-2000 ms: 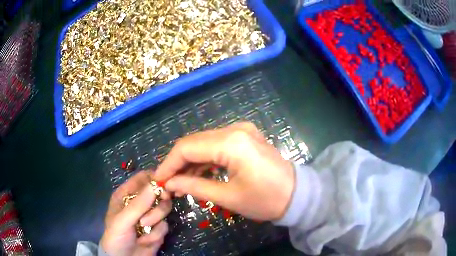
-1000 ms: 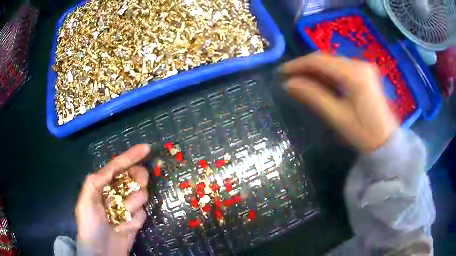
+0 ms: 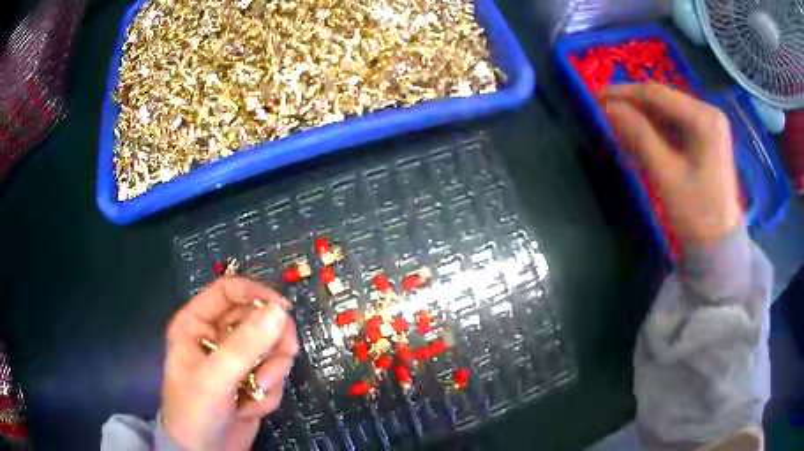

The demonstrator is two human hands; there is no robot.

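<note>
My left hand [image 3: 231, 357] is curled around several small gold metal pieces [image 3: 253, 385] at the lower left, over the edge of the clear blister tray [image 3: 414, 189]. Its thumb and forefinger are together near the top. My right hand [image 3: 674, 154] is over the small blue bin [image 3: 586, 86] of red caps [image 3: 630, 63], fingers bent and fingertips close together; whether it holds a cap cannot be told. Several red-capped gold pieces [image 3: 375, 330] lie scattered on the tray.
A large blue bin [image 3: 317, 145] heaped with gold pieces stands beyond the tray. A pale fan [image 3: 763, 40] is at the top right. Clear packaging [image 3: 608, 13] lies behind the small bin. Filled trays [image 3: 35, 79] sit at the left edge on the dark green table.
My right hand has moved from my left hand over to the small red-cap bin. My left hand opened, showing its gold pieces, and has curled closed again. More capped pieces show on the tray.
</note>
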